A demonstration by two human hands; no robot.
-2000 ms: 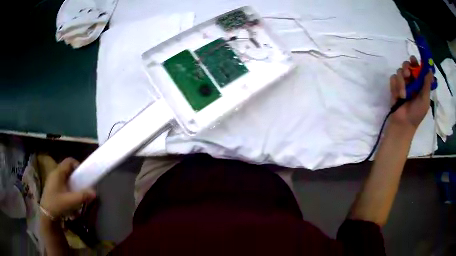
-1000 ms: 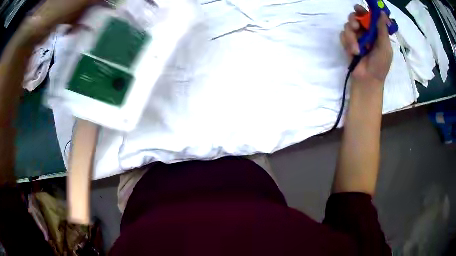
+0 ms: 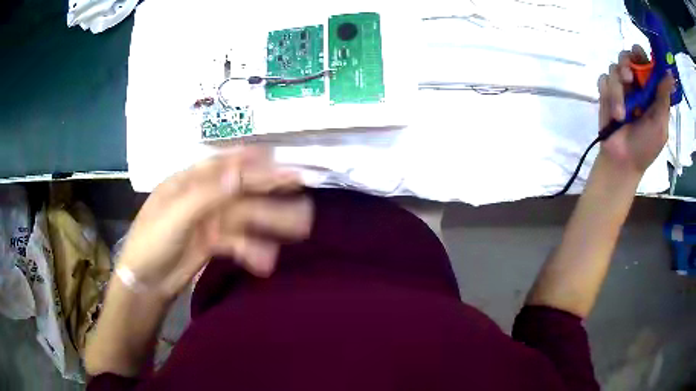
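Observation:
The white housing (image 3: 305, 120) lies on the white cloth. In it are the main circuit board (image 3: 294, 63), a plain green board (image 3: 356, 61) with a black disc (image 3: 346, 31), and a small speckled board (image 3: 227, 122) at the near left corner. Dark wires (image 3: 288, 79) run between the boards. My left hand (image 3: 229, 210) is blurred, in front of the housing's near edge, with nothing seen in it. My right hand (image 3: 635, 114) holds the blue glue gun (image 3: 658, 84) with its orange-red trigger at the right.
The glue gun's black cord (image 3: 584, 162) hangs over the cloth (image 3: 488, 153) at the right. Thin wires lie on the cloth at the upper right. A white crumpled pile (image 3: 99, 11) is at the upper left. Bags (image 3: 72, 260) stand below the bench at the left.
The housing has been turned round and now lies flat, its small board toward me at the left. My left hand has let go of it. My right hand still holds the glue gun.

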